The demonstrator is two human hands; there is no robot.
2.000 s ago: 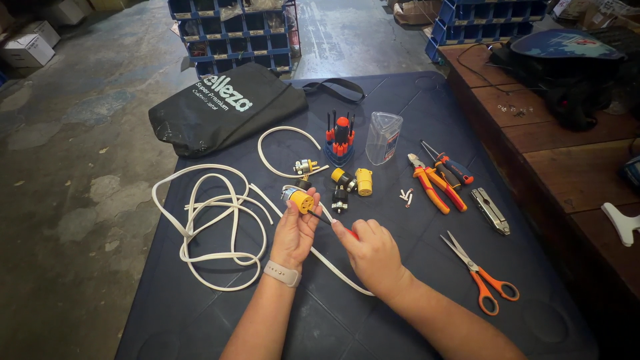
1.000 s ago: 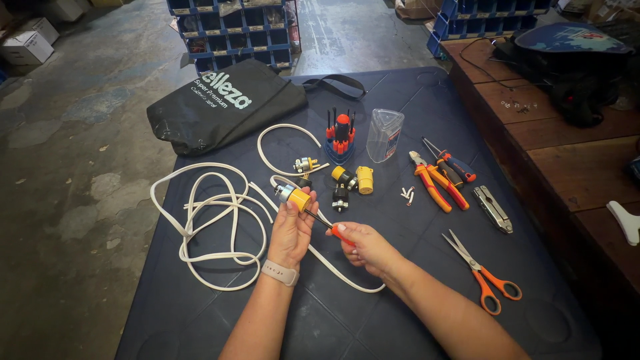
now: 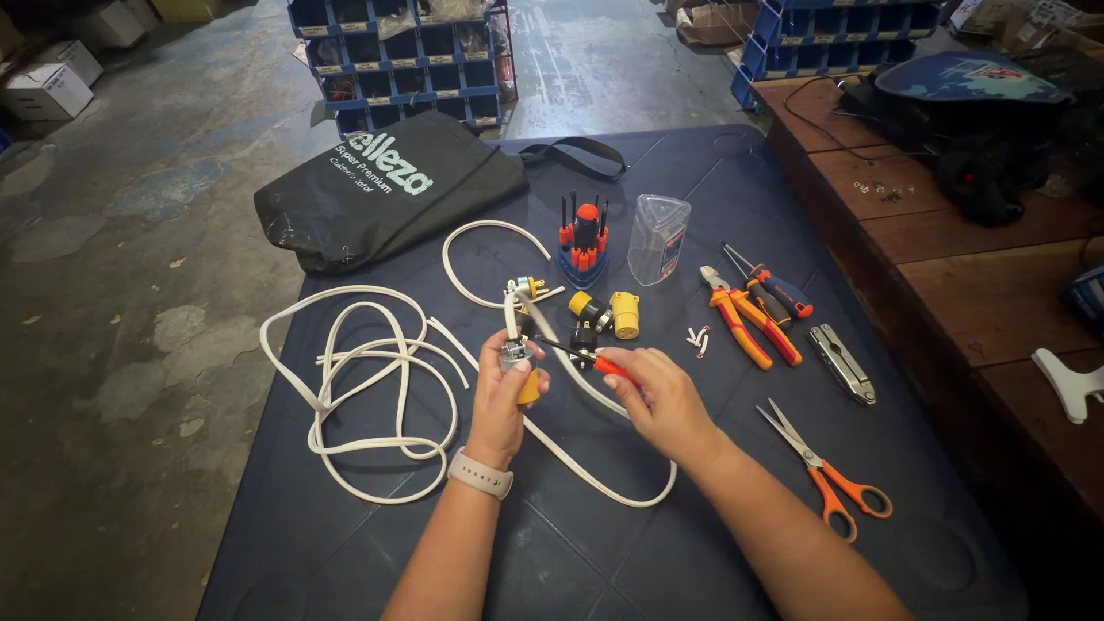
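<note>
My left hand (image 3: 498, 392) holds a yellow electrical connector (image 3: 529, 387) with a metal cable clamp (image 3: 515, 349) at its upper end, where a white cable (image 3: 511, 319) enters. My right hand (image 3: 660, 397) grips a small screwdriver by its red handle (image 3: 614, 366), its dark shaft pointing left, with the tip beside the clamp. Whether the tip touches a screw cannot be told. Just beyond the hands lie a metal-and-yellow plug (image 3: 526, 287), a yellow-and-black plug (image 3: 591, 309), a black plug (image 3: 584, 338) and a yellow connector piece (image 3: 625, 315).
On the dark table (image 3: 561, 561) are coiled white cable (image 3: 401, 388), a screwdriver set (image 3: 584, 246), a clear plastic case (image 3: 658, 241), a black bag (image 3: 388, 190), wire scraps (image 3: 698, 341), cutters (image 3: 749, 317), a screwdriver (image 3: 780, 291), a multi-tool (image 3: 843, 364) and scissors (image 3: 824, 474). A wooden bench (image 3: 983, 267) adjoins at right.
My left hand has turned the connector so its clamp end points up and its yellow end down. The screwdriver has moved from the yellow end to beside the clamp.
</note>
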